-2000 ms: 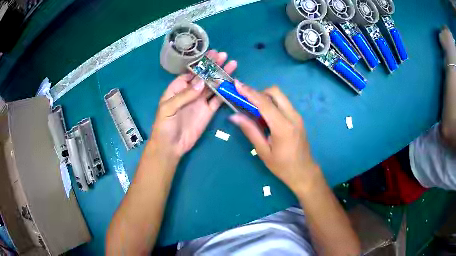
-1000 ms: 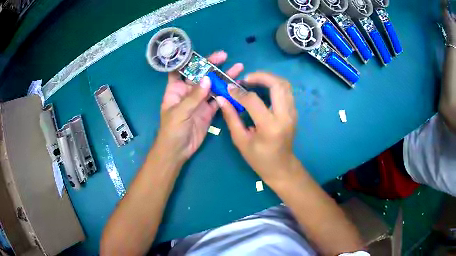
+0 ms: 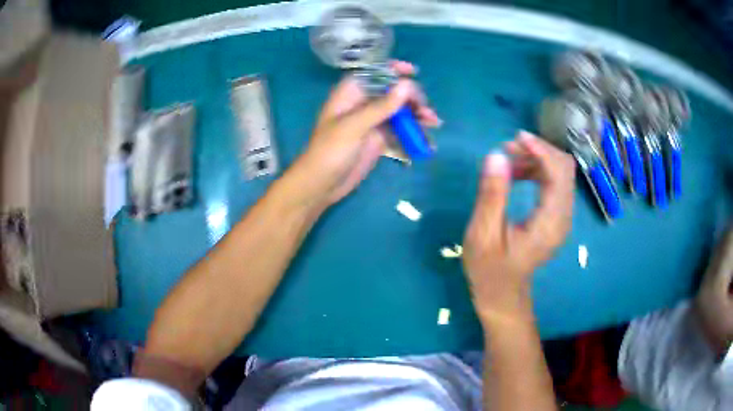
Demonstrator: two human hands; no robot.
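Note:
The picture is blurred. My left hand (image 3: 358,132) holds a part-assembled fan unit by its open handle, with the round fan head (image 3: 351,38) pointing up toward the table's far edge strip. The blue battery (image 3: 411,132) shows below the thumb; the circuit board (image 3: 374,79) shows partly between head and thumb. My right hand (image 3: 521,201) is off the unit, to its right, with thumb and index finger curled near each other; nothing clear shows between them. A single handle shell (image 3: 253,126) lies on the table left of my left hand.
More handle shells (image 3: 163,160) lie beside the brown cardboard box (image 3: 76,172) at left. Several fan units with blue batteries (image 3: 599,189) lie at right. Small pale pads (image 3: 408,210) are scattered on the green table (image 3: 346,281). Another person's sleeve (image 3: 663,357) and arm are at lower right.
My right hand has let go of the unit and moved right. My left hand still holds the unit. The view has turned, so the table's things appear shifted.

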